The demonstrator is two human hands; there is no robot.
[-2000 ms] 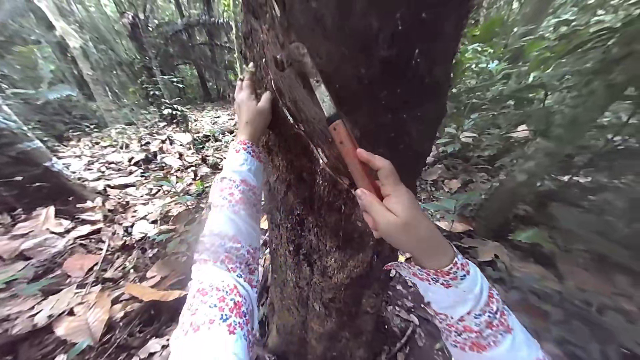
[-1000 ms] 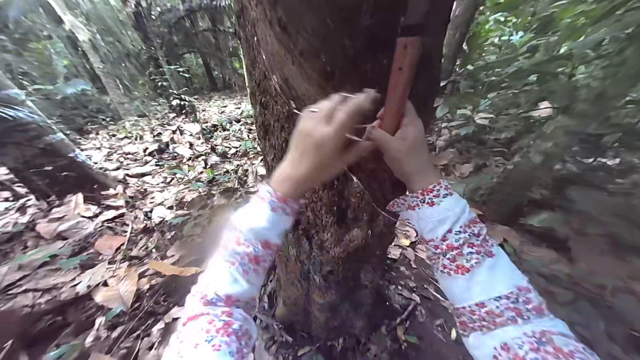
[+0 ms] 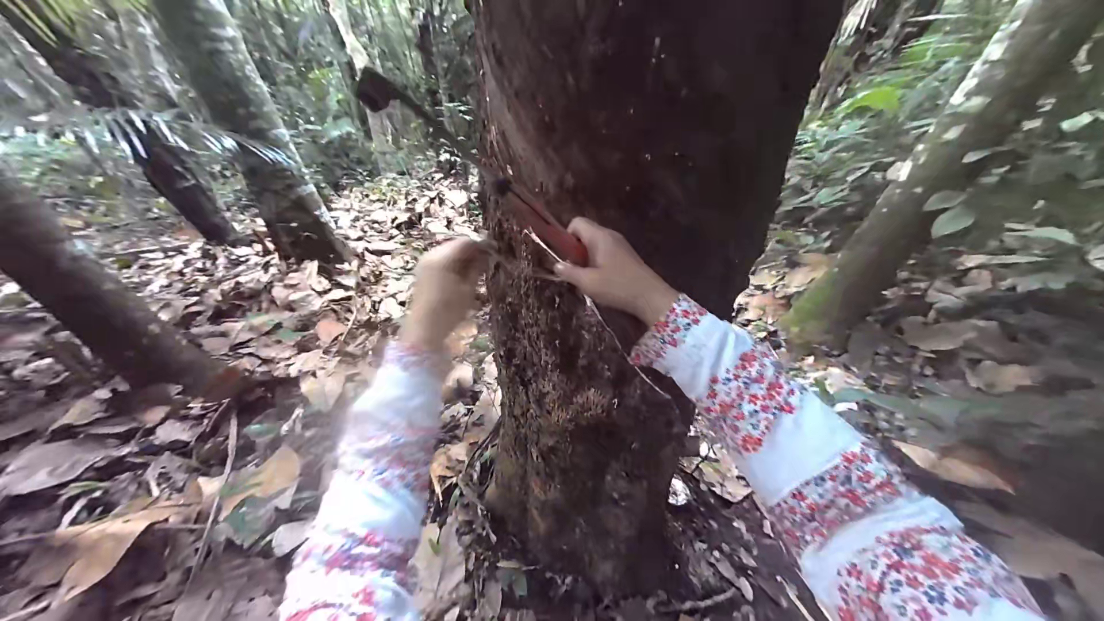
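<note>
My right hand is closed on the reddish wooden handle of a hook-tipped bladed tool. Its dark metal shaft slants up and left past the trunk's edge to a dark, squarish tip. The thick tree trunk stands directly behind the tool. At the trunk's left edge is my left hand, blurred, with its fingers bent; whether it pinches a strand is unclear. Pale thin strands lie between the hands, and one thin strand hangs below my right hand across the bark.
Dry leaves and twigs cover the ground around the trunk's base. A leaning trunk and a paler trunk rise at left. On the right, a mossy trunk leans among green undergrowth.
My left hand has moved left from beside my right hand to the trunk's left edge. The tool, pointing upward a second ago, now slants up and left, still in my right hand.
</note>
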